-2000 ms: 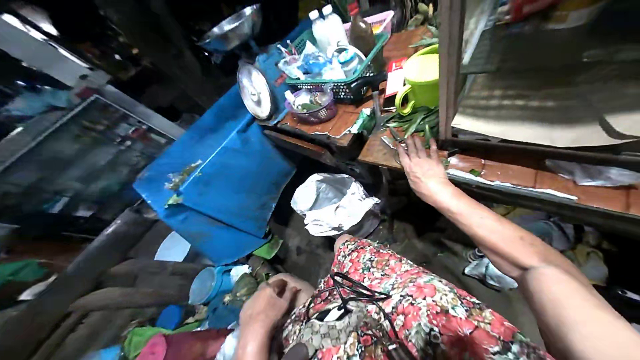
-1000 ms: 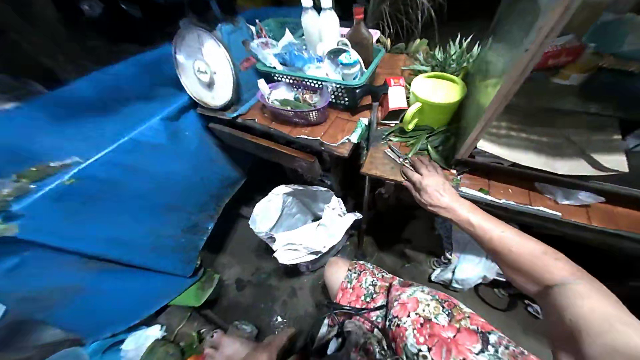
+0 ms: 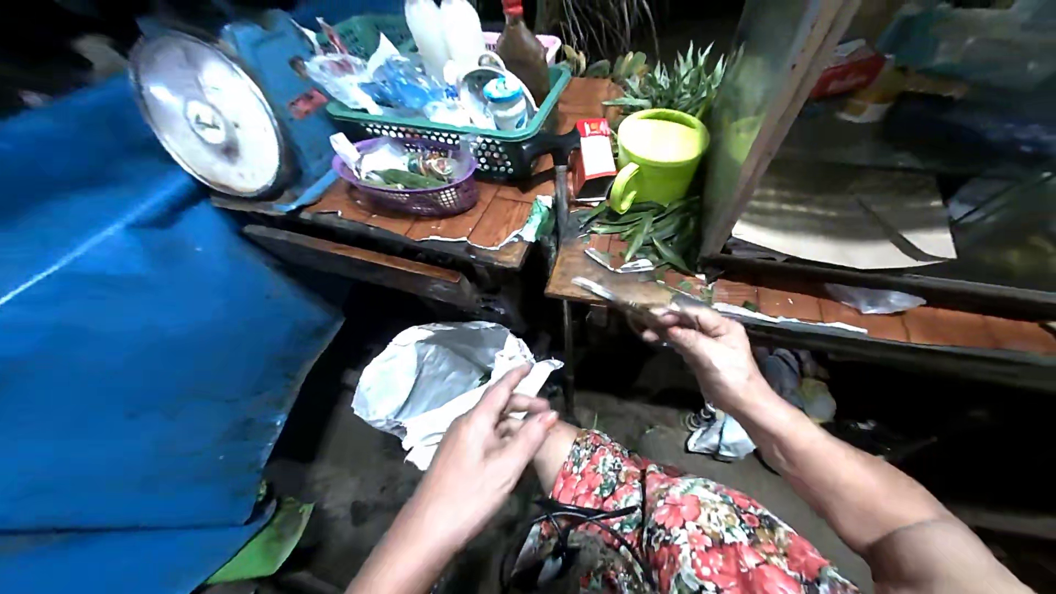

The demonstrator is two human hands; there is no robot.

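Observation:
My right hand grips a pair of scissors just in front of the wooden table's edge, their blade end towards the left. My left hand holds nothing; its fingers are apart, and it is in front of a white plastic sack with its mouth open on the ground. Long green leaves lie on the table beneath and beside a lime-green plastic mug. A further metal-looking tool lies at the table's edge in front of the leaves.
A dial scale stands at the back left beside a green basket of bottles and bags. Before it sits a purple basket. A hammer and a red-and-white box are between basket and mug. Blue tarpaulin hangs left; a glass-fronted case stands right.
My right hand has lifted off the table with the scissors in it. My left hand has come up from low in the view to beside the sack. The view has turned and shifted.

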